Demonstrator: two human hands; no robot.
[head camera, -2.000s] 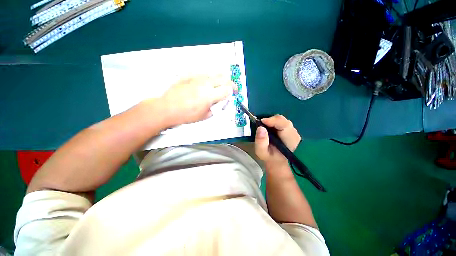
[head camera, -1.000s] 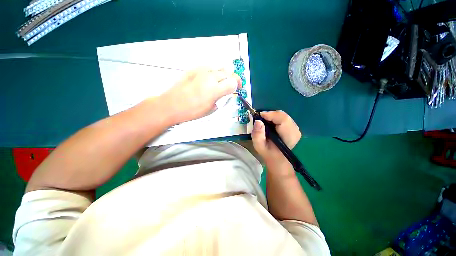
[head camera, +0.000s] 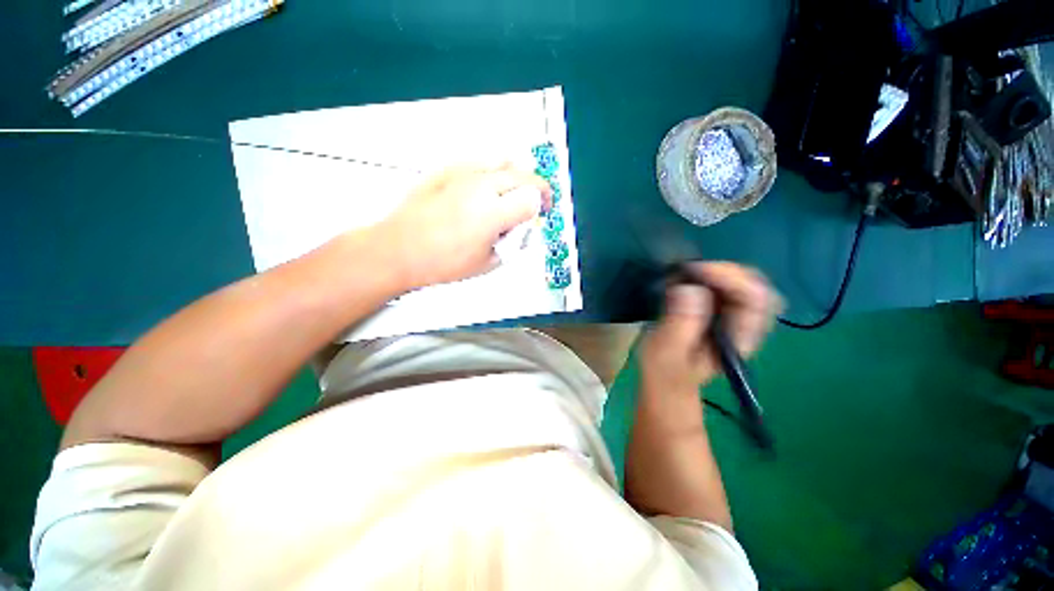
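My left hand (head camera: 462, 225) rests on the white board (head camera: 312, 185), its fingertips at the row of small green circuit boards (head camera: 557, 248) along the right edge. A thin solder wire (head camera: 329, 155) runs from the left across the board to this hand; the grip itself is hidden. My right hand (head camera: 711, 318), blurred, holds the black soldering iron (head camera: 742, 387) off the board's right side, below the round cup. The iron's tip is too blurred to place.
The round cup (head camera: 675, 173) with silvery contents stands right of the board. A black soldering station (head camera: 821, 92) and its cord are at the upper right, pale strips (head camera: 1017, 191) beyond it. White LED strips (head camera: 173, 46) lie at the upper left. A red stool (head camera: 69, 375) is at lower left.
My right hand has moved the iron away from the circuit boards, to the right. My left hand stays at the row of boards.
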